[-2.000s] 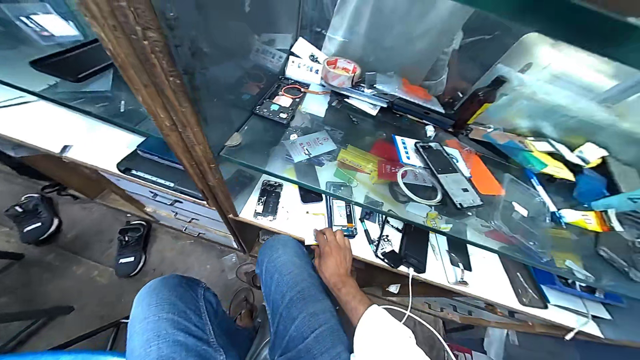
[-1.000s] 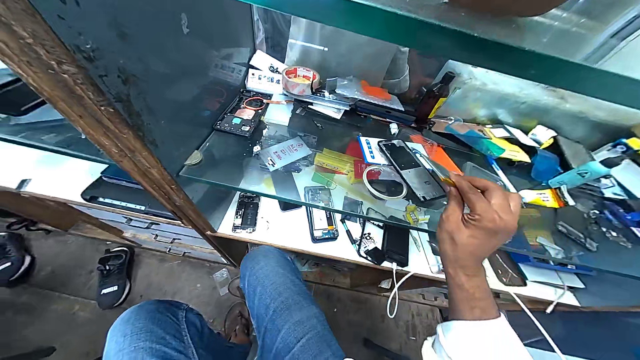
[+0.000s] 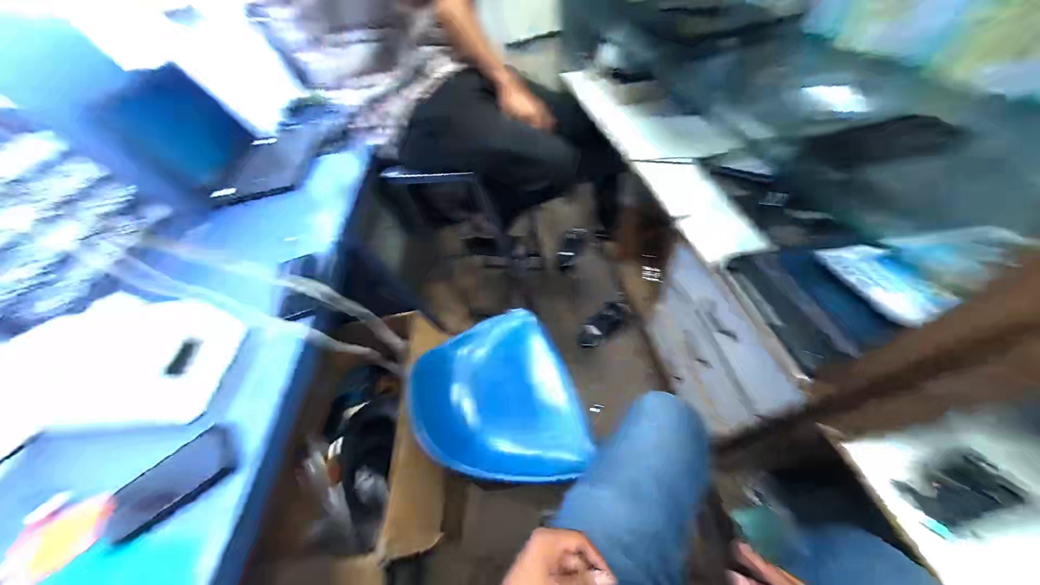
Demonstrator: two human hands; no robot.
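Observation:
The view is blurred. My left hand (image 3: pixel 559 559) is at the bottom edge, its fingers curled, beside my jeans-clad thigh; whether it holds anything is hidden. Part of my right hand (image 3: pixel 760 565) shows farther right, between my legs at the frame's edge, too cut off and smeared to read. Above my left hand stands a blue plastic seat (image 3: pixel 504 406). A dark phone-like device (image 3: pixel 175 483) lies on the blue-topped counter to the left, and dark parts (image 3: pixel 963 487) lie on the white worktop at the lower right.
An open cardboard box (image 3: pixel 414 487) with dark items stands left of the seat. Farther off, a person (image 3: pixel 487 138) in dark trousers sits between the counters. Drawers (image 3: pixel 715 341) and a wooden post (image 3: pixel 934 366) flank the right side; shoes (image 3: pixel 603 323) lie on the floor.
The view has swung far to the left, off the glass shelf. My right hand, raised over the shelf one second ago, is now low between my legs; my left hand has come into view.

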